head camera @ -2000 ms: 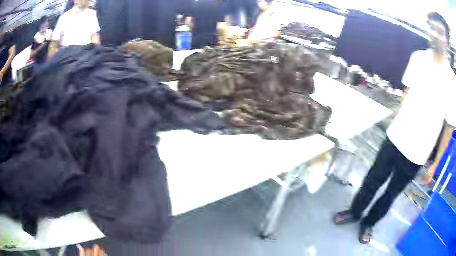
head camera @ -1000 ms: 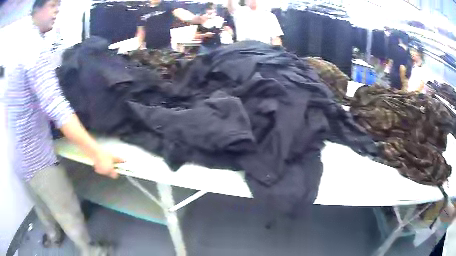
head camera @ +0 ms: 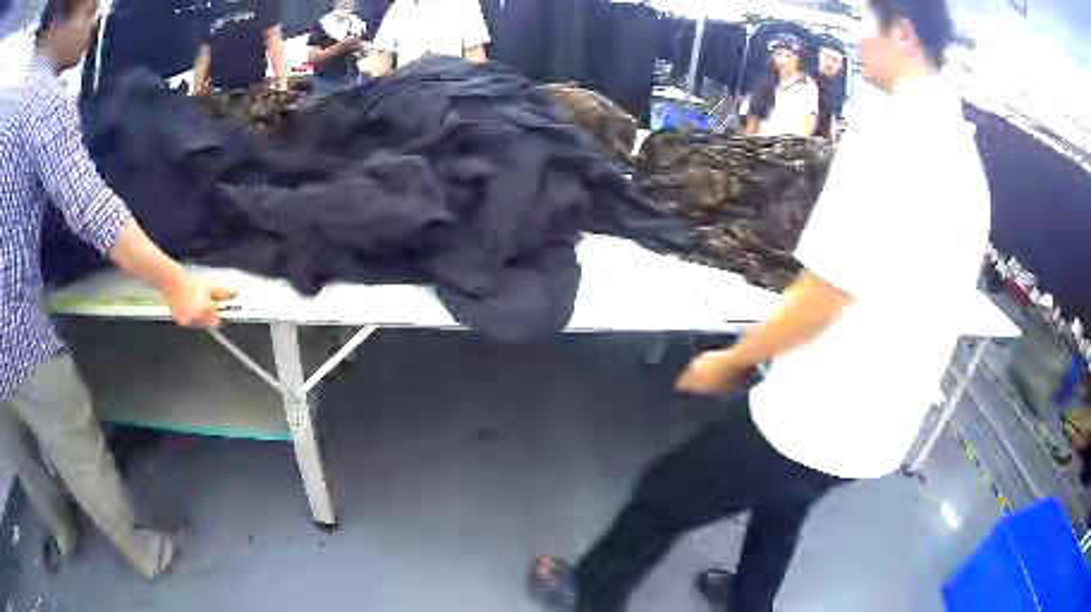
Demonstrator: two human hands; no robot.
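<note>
Neither of my hands is in the picture. A large heap of dark garments (head camera: 395, 179) lies on a long white-topped table (head camera: 658, 287), and part of it hangs over the near edge. A brown-olive heap of plaid shirts (head camera: 730, 179) lies to its right on the table, partly behind a person in a white shirt. A person in a checked shirt at the left has a hand on the table's near edge.
The person in the white shirt (head camera: 897, 263) strides in front of the table at the right. The person in the checked shirt (head camera: 48, 203) stands left. A blue crate (head camera: 1023, 568) is at the lower right. Several people stand behind the table. The table's metal leg (head camera: 299, 430) meets the grey floor.
The view has turned left and then sits farther from the table. The person in the white shirt has come into the middle right. The person in the checked shirt still touches the table edge.
</note>
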